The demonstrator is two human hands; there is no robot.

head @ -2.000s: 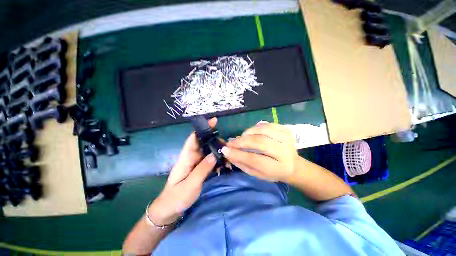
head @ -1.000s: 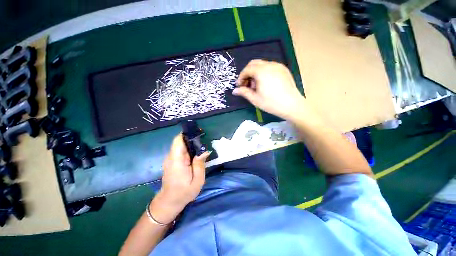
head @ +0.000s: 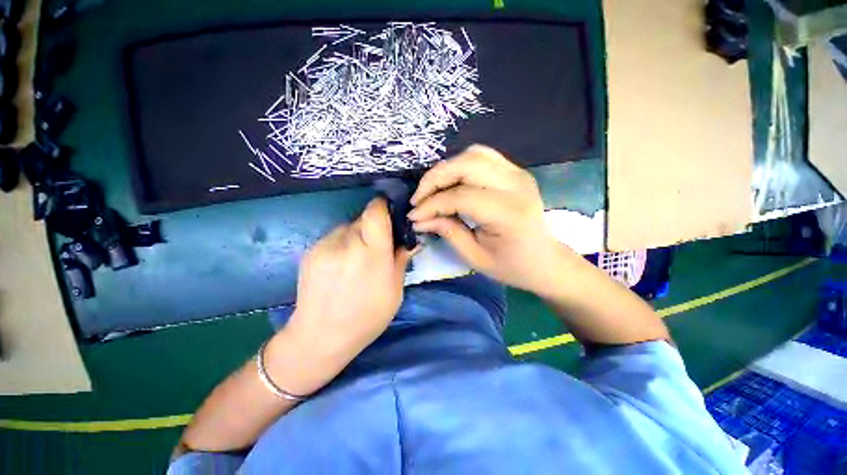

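A small black plastic housing [head: 401, 211] is held between my hands, just in front of the near edge of the black mat [head: 176, 139]. My left hand [head: 348, 278] is closed around it from the left and hides much of it. My right hand [head: 483, 213] has its fingertips at the housing's right side. I cannot tell whether a pin is between those fingertips. A large loose pile of thin silvery-white pins [head: 381, 102] lies on the mat.
Loose black parts [head: 88, 223] are scattered at the left on the green bench [head: 223, 269]. Cardboard sheets [head: 678, 130] lie at the right and far left, with black parts on them. White covering [head: 576, 230] lines the bench edge. A pink-white basket [head: 624, 267] stands below.
My right hand has come back from the pin pile to the housing in my left hand. The view has shifted, so the mat appears higher and nearer.
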